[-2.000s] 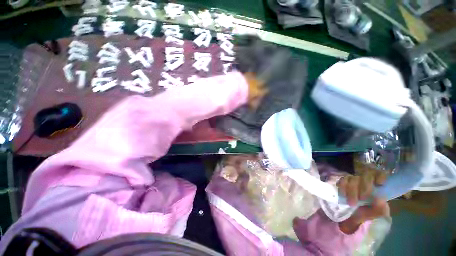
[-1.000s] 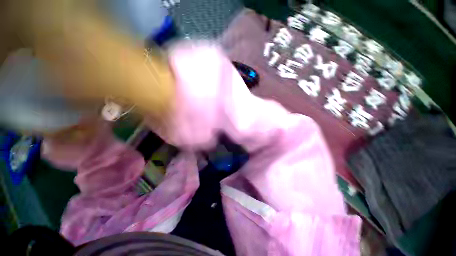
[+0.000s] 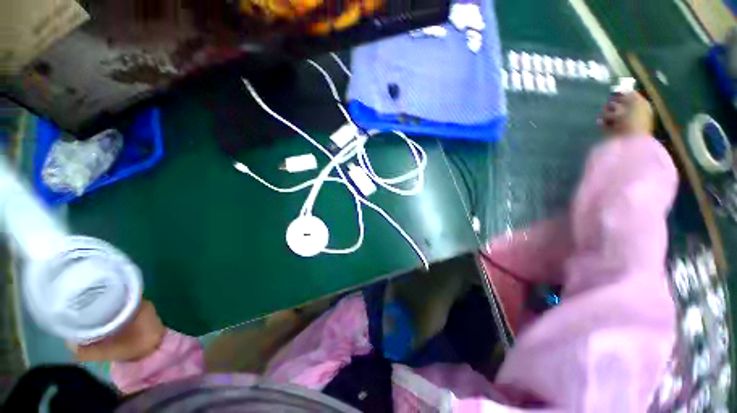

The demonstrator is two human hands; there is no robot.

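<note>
My left hand (image 3: 129, 335) is at the lower left, closed around white over-ear headphones (image 3: 85, 289); the rest of the headset is cut off by the left edge. My right hand (image 3: 632, 111) is reached out at the upper right, over the edge of a clear ribbed tray (image 3: 558, 113). A small white piece (image 3: 624, 83) is at its fingertips and looks held, though the fingers are blurred. Small white pieces (image 3: 529, 81) stand in rows in the tray. A white round puck (image 3: 307, 235) with tangled white cables and small rectangular plugs lies on the green bench.
A blue tray with textured liner (image 3: 428, 81) holds a few white pieces. A small blue bin (image 3: 149, 141) holds clear bags. A dark printed carton (image 3: 162, 56) is at the back left. A tape roll (image 3: 711, 143) is at the right, near clustered white parts (image 3: 703, 323).
The view has turned left, away from the grey bag. The headphones, in my right hand two seconds ago, are now in my left. My right arm now reaches out over the clear tray.
</note>
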